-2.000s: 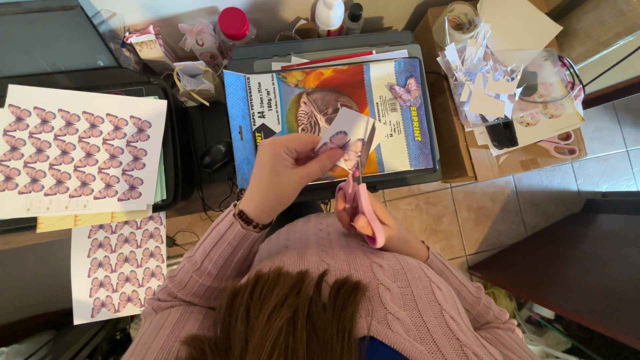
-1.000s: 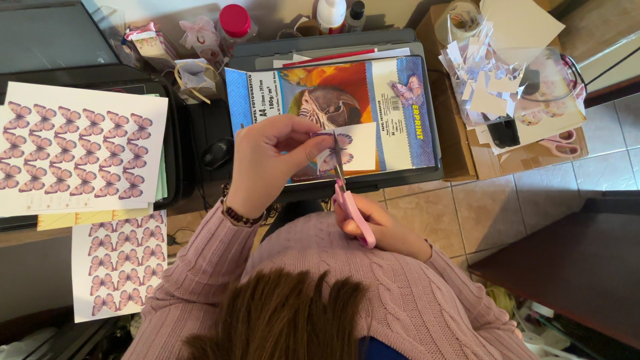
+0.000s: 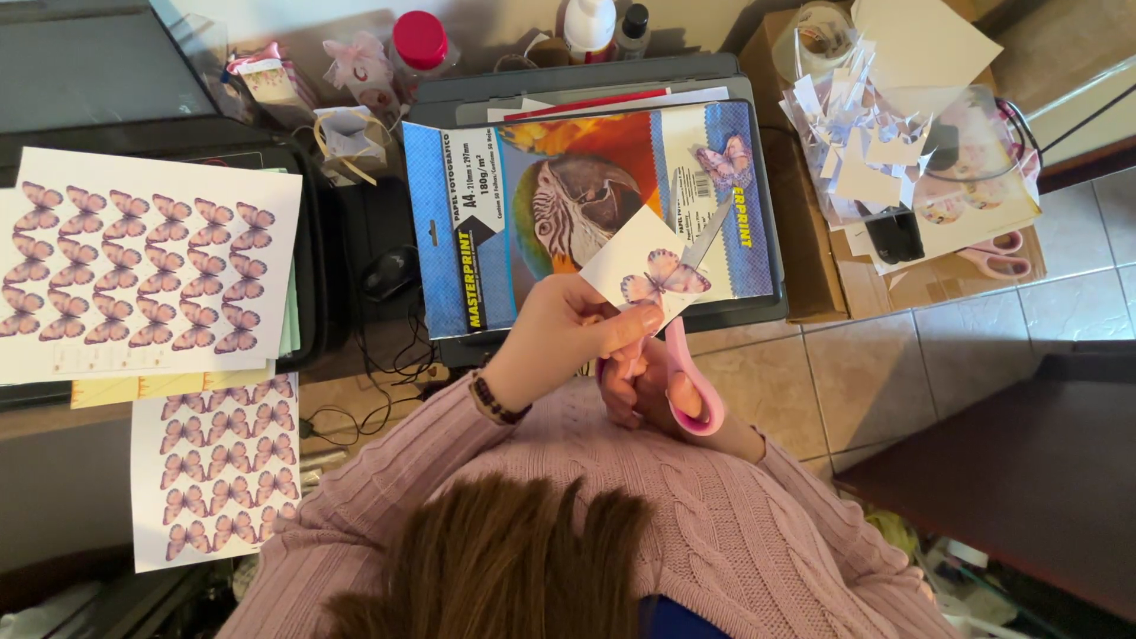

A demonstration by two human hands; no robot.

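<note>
My left hand pinches a small white paper piece printed with a pink butterfly. In my right hand is a pair of pink-handled scissors, with the blades parted and pointing away from me beside the paper's right edge. The paper covers part of the blades. Beyond both hands lies a photo paper pack with a parrot picture, and a cut-out butterfly rests on its upper right part.
Butterfly-printed sheets lie at the left, one lower sheet beneath. A computer mouse sits left of the pack. Right, a cardboard box carries paper scraps and another pair of scissors. Bottles stand behind.
The paper piece has been turned in my left hand, and its printed butterfly now faces up near the scissors. The scissor blades, nearer together one second ago, are now wide apart.
</note>
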